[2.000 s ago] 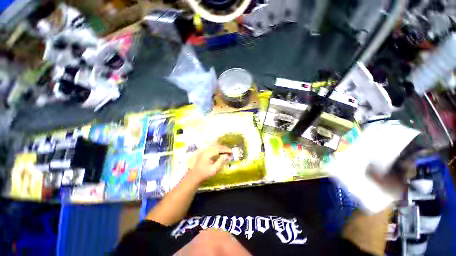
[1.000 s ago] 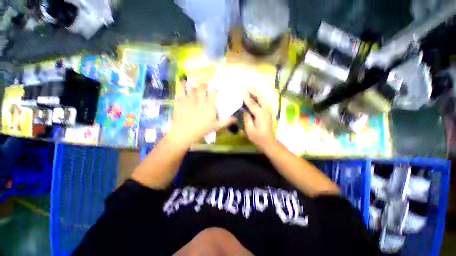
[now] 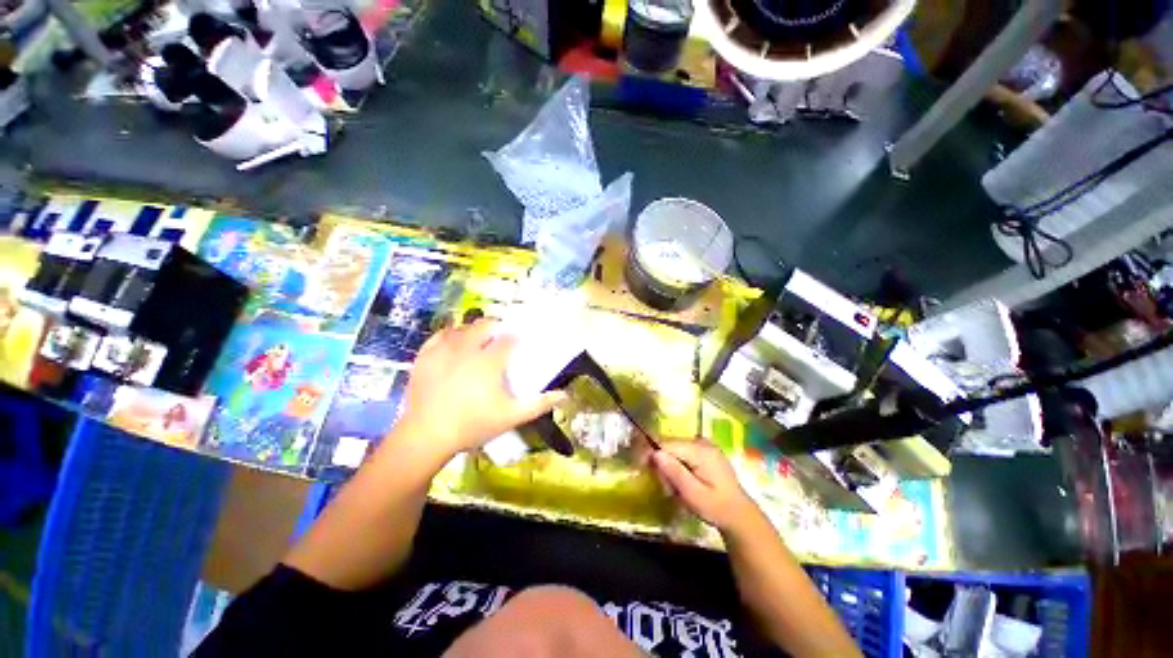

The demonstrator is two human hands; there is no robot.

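A glossy white housing with black parts lies over the yellow work tray, its upper side washed out by glare. My left hand holds the housing at its left side. A thin dark wire lead runs from the housing down to my right hand, which pinches its end between the fingertips at the tray's right edge. A small white part shows in the tray's recess, too bright to make out.
A round screw tub and a clear plastic bag stand beyond the tray. Parts boxes and the black electric screwdriver are at the right. White units stand far left. Blue crates are below the bench edge.
Two seconds ago my left hand was at the tray's recess and a blurred white thing was at the right. Now the housing is over the tray, and my right hand has moved down-right with the wire.
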